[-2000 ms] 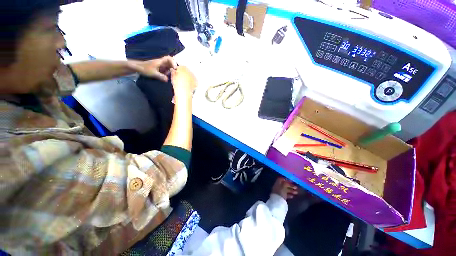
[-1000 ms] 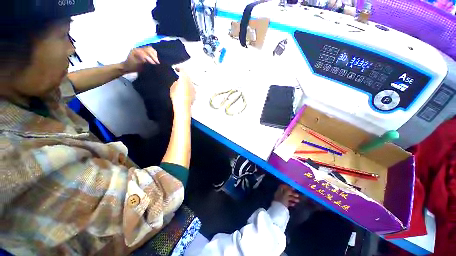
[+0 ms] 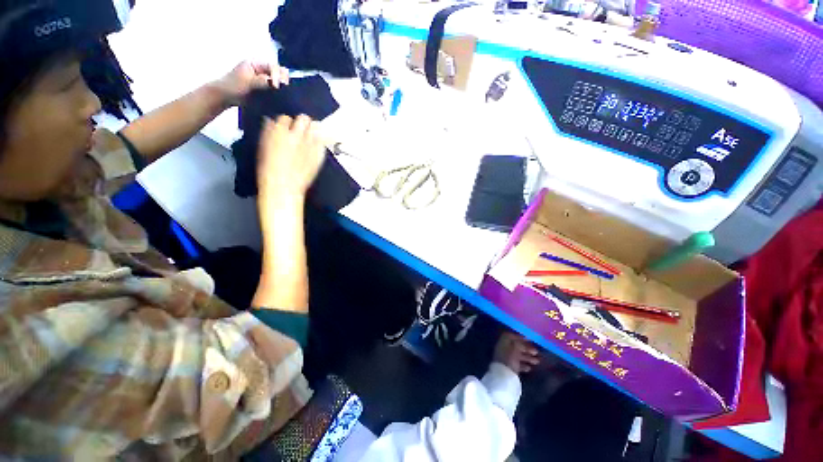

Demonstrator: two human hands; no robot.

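Another person, at the left in a plaid shirt, has both hands on a black fabric piece (image 3: pixel 336 185) at the table's near left edge. One hand pinches its far edge; the other, slightly blurred, lies over its middle. A white-sleeved arm enters from the bottom, with a small, dark hand (image 3: pixel 517 352) under the blue table edge. It looks like mine, but which hand is unclear, and its fingers and grip cannot be made out. No other hand of mine can be made out. Gold-handled scissors (image 3: pixel 408 185) lie on the white table (image 3: pixel 424 236), right of the fabric.
The sewing machine's needle area (image 3: pixel 372 88) is behind the fabric; its lit control panel (image 3: pixel 645 126) is at the right. A flat black object (image 3: pixel 497 191) lies beside a purple box (image 3: pixel 587 347) holding pencils (image 3: pixel 577 265) and a green-handled tool (image 3: pixel 683 253). Red fabric (image 3: pixel 794 307) is far right.
The other person's near hand has moved left onto the black fabric, which now spreads further right along the table edge. The white-sleeved hand has stayed nearly in place.
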